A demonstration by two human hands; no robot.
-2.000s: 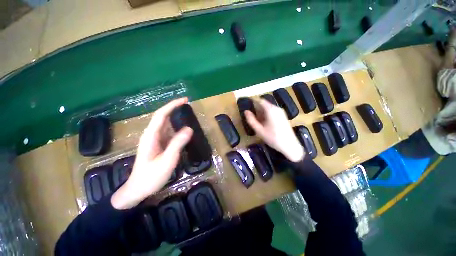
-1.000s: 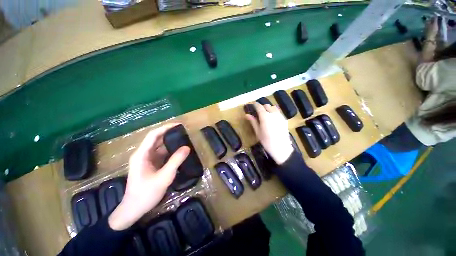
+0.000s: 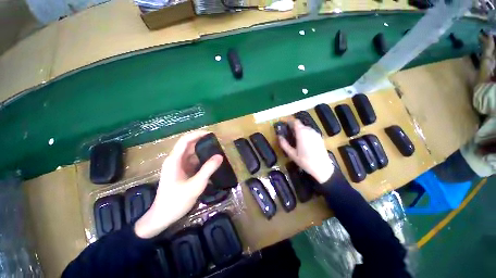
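Observation:
My left hand (image 3: 187, 176) holds a black plastic housing (image 3: 216, 162) between thumb and fingers, above the clear blister tray (image 3: 157, 176). More black housings (image 3: 222, 237) lie in the tray's pockets. One plain housing (image 3: 106, 162) lies at the tray's upper left. My right hand (image 3: 307, 151) grips a narrow black piece (image 3: 283, 130) with thumb and fingers among the loose rows on the cardboard bench cover (image 3: 253, 219). Narrow glossy pieces (image 3: 261, 197) lie beside it in rows. My right hand and forearm partly hide some pieces.
A green conveyor belt (image 3: 163, 78) runs behind the bench with scattered black pieces (image 3: 235, 63). A metal post (image 3: 405, 51) slants at the upper right. A blue stool (image 3: 439, 193) and another person's sleeve (image 3: 485, 103) are at the right. A cardboard box (image 3: 167, 16) stands on the far ledge.
The camera view has shifted. Since the oldest frame, a second narrow piece stands beside the single one in the near-left upper row. My right hand has moved along that row; my left still holds the housing.

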